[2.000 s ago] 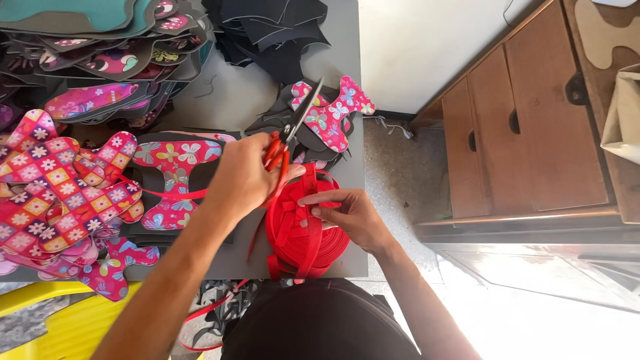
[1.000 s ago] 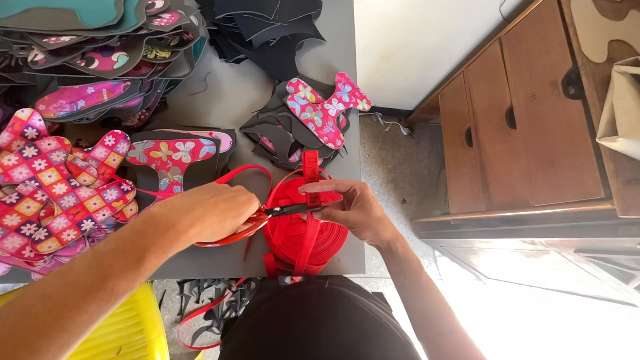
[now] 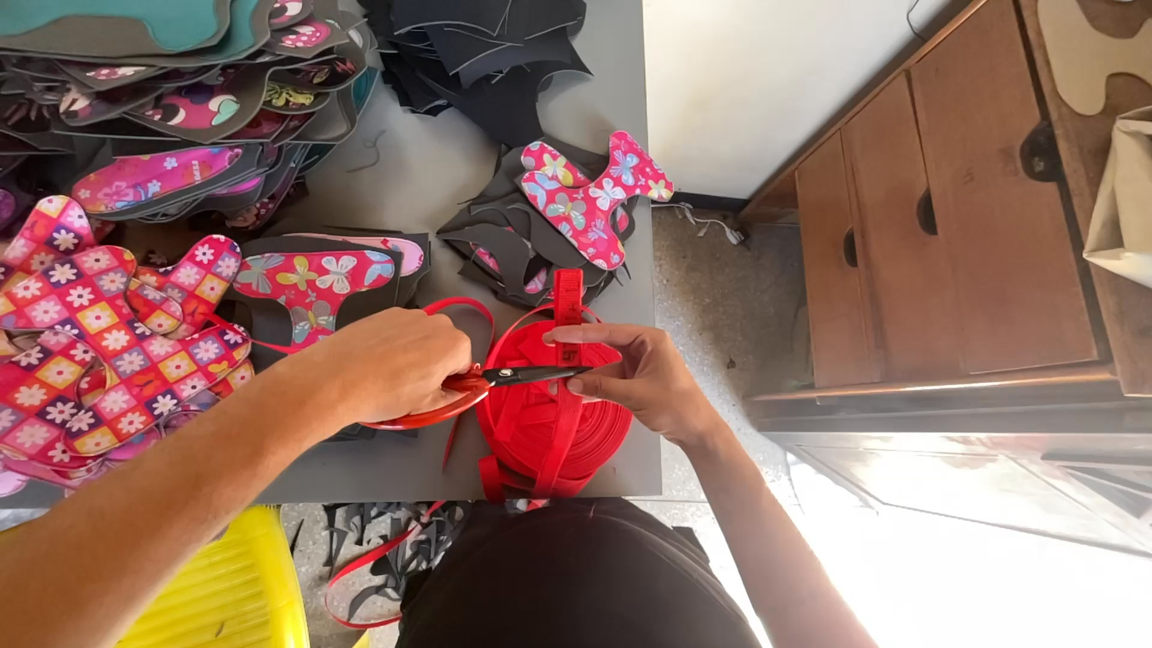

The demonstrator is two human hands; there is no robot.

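Observation:
My left hand (image 3: 405,364) is closed around the red handles of a pair of scissors (image 3: 531,375). The dark blades point right, lying across a strip of red webbing between the fingers of my right hand (image 3: 634,373). That strip (image 3: 567,306) bears dark marks and stands out past the far side of a coiled roll of red webbing (image 3: 598,441). The roll lies near the front edge of the grey table (image 3: 378,477). My right thumb and forefinger pinch the strip at the blade tips. Whether the blades have cut it, I cannot tell.
Pink butterfly-print pieces (image 3: 585,198) lie on dark cut pieces beyond the roll. Flower-check pieces (image 3: 99,351) and stacked fabric shapes (image 3: 198,108) fill the left, with black sheets (image 3: 486,54) at the back. A yellow plastic seat (image 3: 234,585) is below left; a wooden cabinet (image 3: 954,225) stands right.
The scissors, raised and pointing away two seconds ago, have come down to the webbing over the roll. My right hand has moved slightly away from me along the roll.

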